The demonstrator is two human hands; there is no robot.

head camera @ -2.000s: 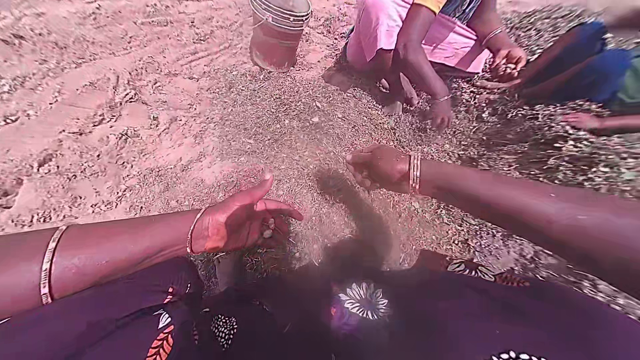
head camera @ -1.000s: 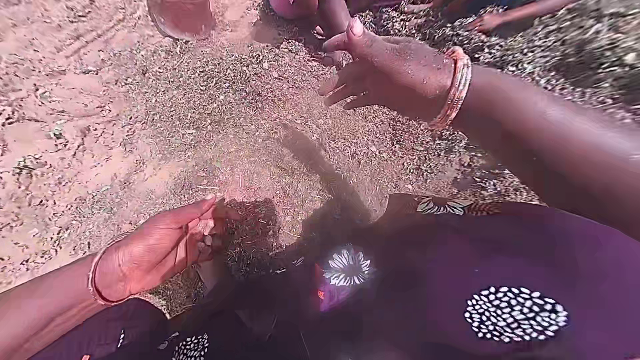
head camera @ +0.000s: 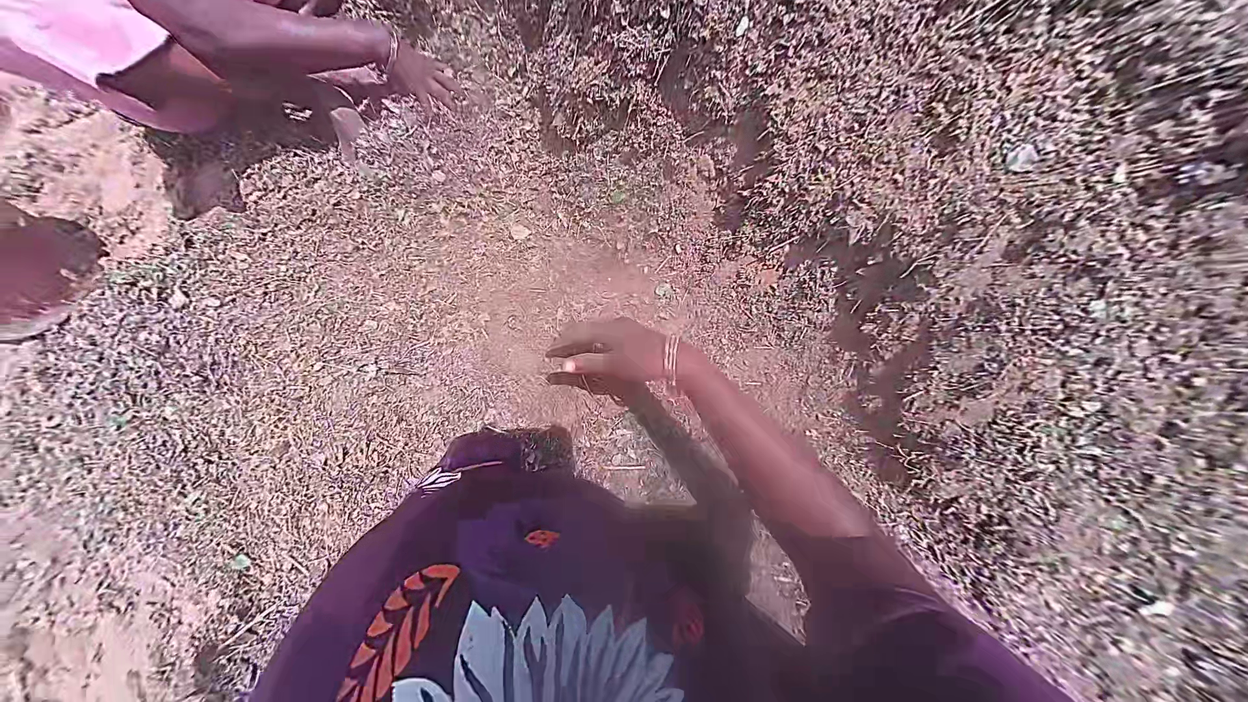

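My right hand (head camera: 609,353), with thin bangles at the wrist, hangs over the ground in the middle of the view. Its fingers point left and are loosely bent, blurred by motion; whether anything is between them cannot be told. Beneath it lie dry plant litter and soil (head camera: 390,341), with a dusty haze around the fingers. Purple patterned cloth (head camera: 546,575) covers my lap just below the hand. My left hand is out of view.
Another person's hand (head camera: 421,78) touches the litter at the upper left, beside pink cloth (head camera: 83,34). A rounded reddish container (head camera: 39,268) is cut off by the left edge. Thicker dry plant matter (head camera: 1024,244) spreads along the right.
The view has swung far to the right. My left hand, which held small pale lumps, has left the view. My right hand's fingers were spread and are now loosely bent.
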